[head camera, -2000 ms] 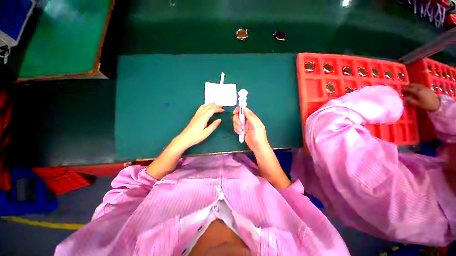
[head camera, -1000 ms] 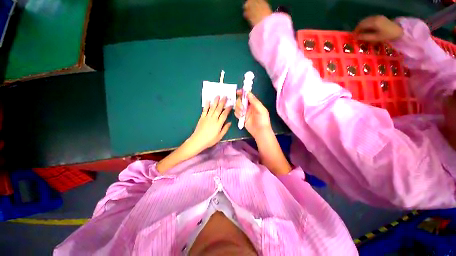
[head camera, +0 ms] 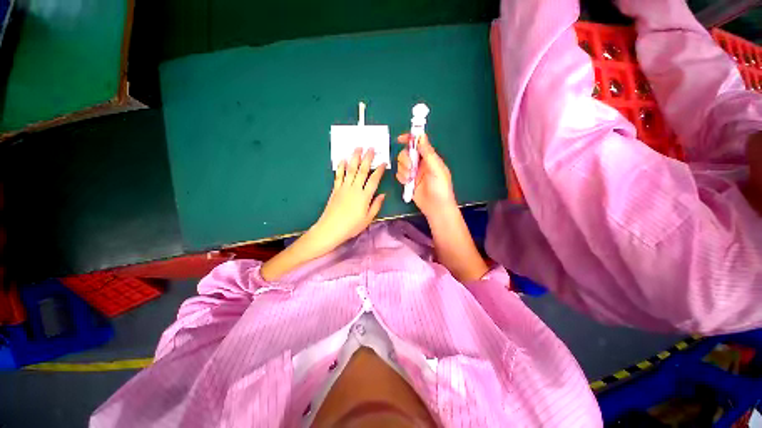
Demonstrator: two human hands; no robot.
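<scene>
A small white paper ticket (head camera: 359,140) lies on the green bench mat (head camera: 251,150), with a thin pale strip (head camera: 362,113) standing out from its top edge. My left hand (head camera: 355,196) rests with spread fingers on the lower part of the ticket and covers some of it. My right hand (head camera: 430,177) is just right of the ticket and holds a pink-and-white marker pen (head camera: 415,142) upright in the view, its thick rounded end away from me. The fingertips partly hide the pen's middle.
At the right, another person's pink sleeves (head camera: 576,159) reach over an orange-red compartment tray (head camera: 603,35) with round dark parts in its pockets. A raised green board (head camera: 63,63) is at the upper left. A blue stool (head camera: 58,322) stands at the lower left.
My left hand has moved up onto the ticket and lies on it. My right hand still holds the pen. The other person's arms have shifted over the tray. The view has shifted.
</scene>
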